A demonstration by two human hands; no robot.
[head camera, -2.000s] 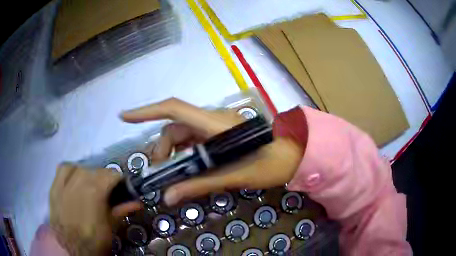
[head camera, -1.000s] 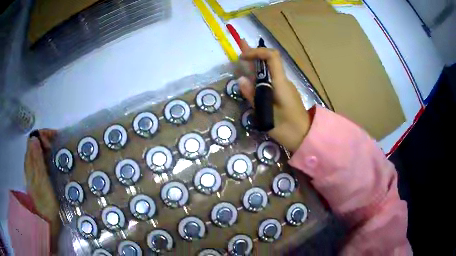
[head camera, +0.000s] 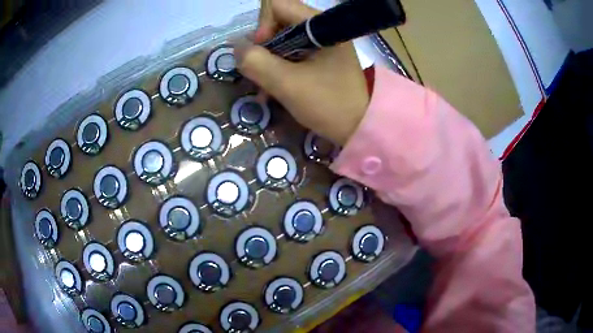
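Observation:
A clear plastic tray (head camera: 130, 68) lies tilted before me over brown backing, with rows of round units (head camera: 153, 162) that have dark rims, white rings and silver-grey centres. My right hand (head camera: 312, 81) holds a thick black marker pen (head camera: 351, 25) over the tray's upper right part. The pen slants, its tip end hidden by my fingers near a top-row unit (head camera: 224, 62). My left hand is not clearly visible; only a dark, blurred shape shows at the far left edge.
Brown cardboard sheets (head camera: 465, 65) lie at the upper right beyond my right sleeve (head camera: 429, 169). Red and blue tape lines run along the white table (head camera: 513, 140) at the right. A dark area lies beyond the table at the right. A small blue thing shows below the tray.
My left hand was on the marker, then at the tray's left edge, and no longer shows clearly. The tray appears higher and further left. My right hand has turned the uncapped marker down towards the units.

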